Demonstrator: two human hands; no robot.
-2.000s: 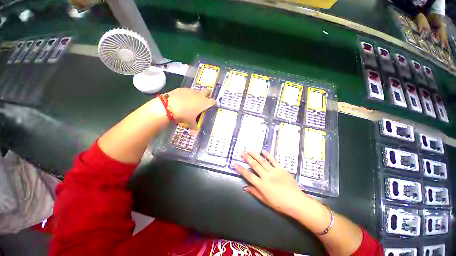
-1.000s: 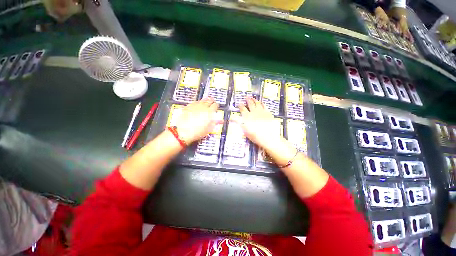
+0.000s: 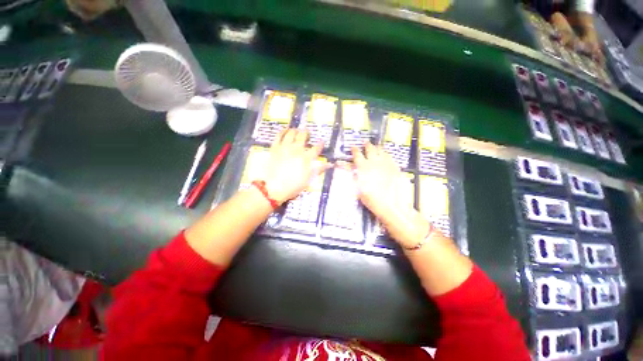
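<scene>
A clear blister tray (image 3: pixel 462 211) lies before me with two rows of keypad mobile phones (image 3: pixel 431 147), face up, with yellow frames round bright screens. My left hand (image 3: pixel 292 168) lies palm down over the left middle of the tray, fingertips at the lower edge of the far row. My right hand (image 3: pixel 378 180) lies palm down just right of it, fingers spread, thumbs close together. Neither hand grips a phone. The hands and wrists partly cover several near-row phones. The far-row phones show mostly uncovered.
A white desk fan (image 3: pixel 155 76) stands left of the tray, with a white pen (image 3: pixel 192 173) and a red pen (image 3: pixel 208 175) below it. Neighbouring trays of phones, many backs up, lie right (image 3: pixel 520 247) and far right. Another person's hands (image 3: pixel 574 32) are at the top right.
From two seconds ago, my left hand has left the tray's left-end phones and moved right; my right hand has moved up from the near edge. Since one second ago, mainly the view has shifted slightly.
</scene>
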